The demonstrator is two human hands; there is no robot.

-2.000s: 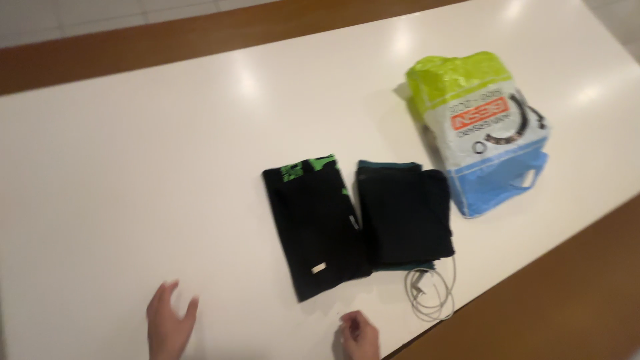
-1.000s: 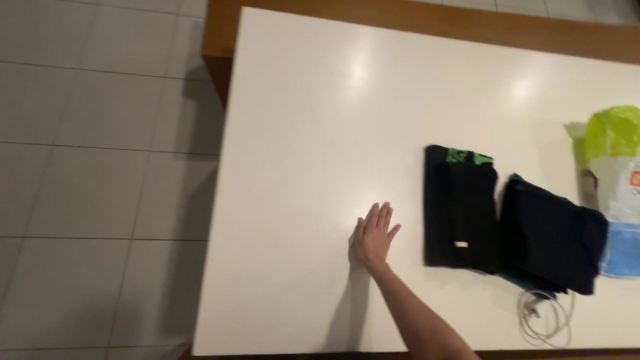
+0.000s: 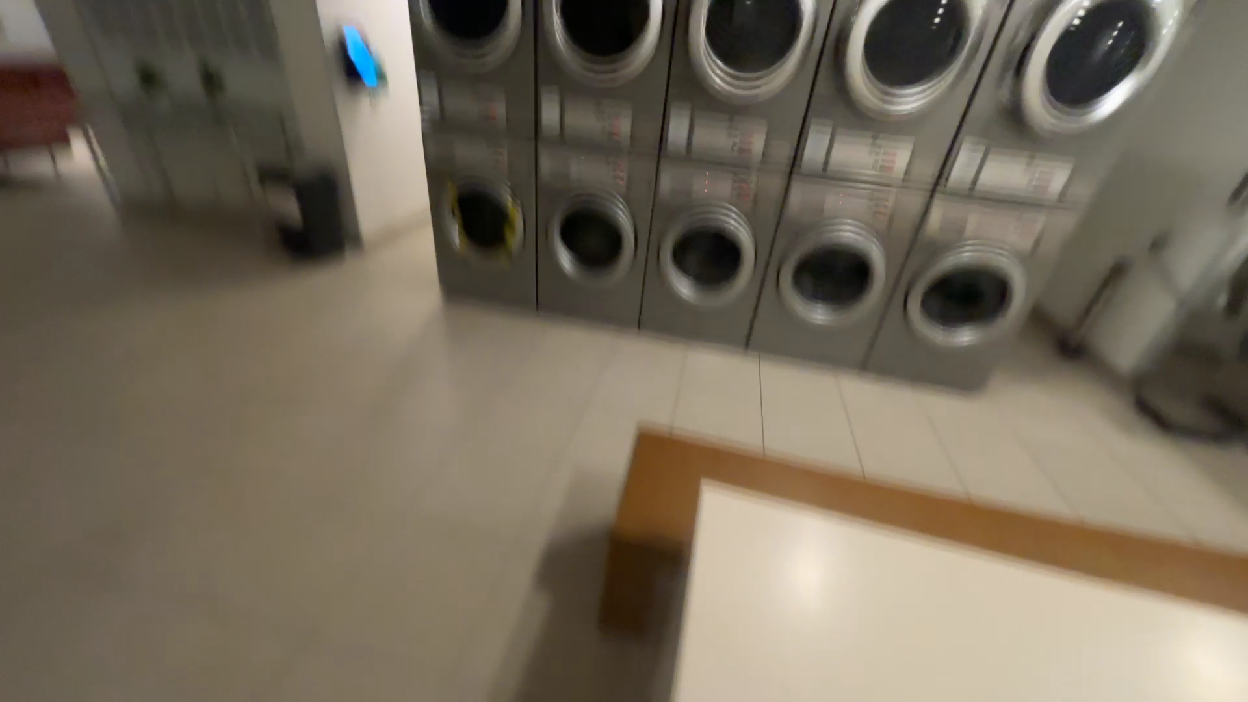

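Neither of my hands shows in the head view, so what they hold or touch is hidden. At the lower right is the corner of a white tabletop with a wooden border. Beyond it stand stacked front-loading laundry machines in two rows; a lower round door and an upper one face me. The lower left machine door has yellow marks around its rim. The folded dark clothes and the bag are out of view.
Tiled floor stretches left of the table and up to the machines. A dark bin stands by a white wall with a blue-lit device. Blurred wheeled equipment is at the right, a red seat at the far left.
The view has swung up and left, from the tabletop to the machines. My hand, the folded dark clothes, the cable and the bag, seen a second ago, are out of view.
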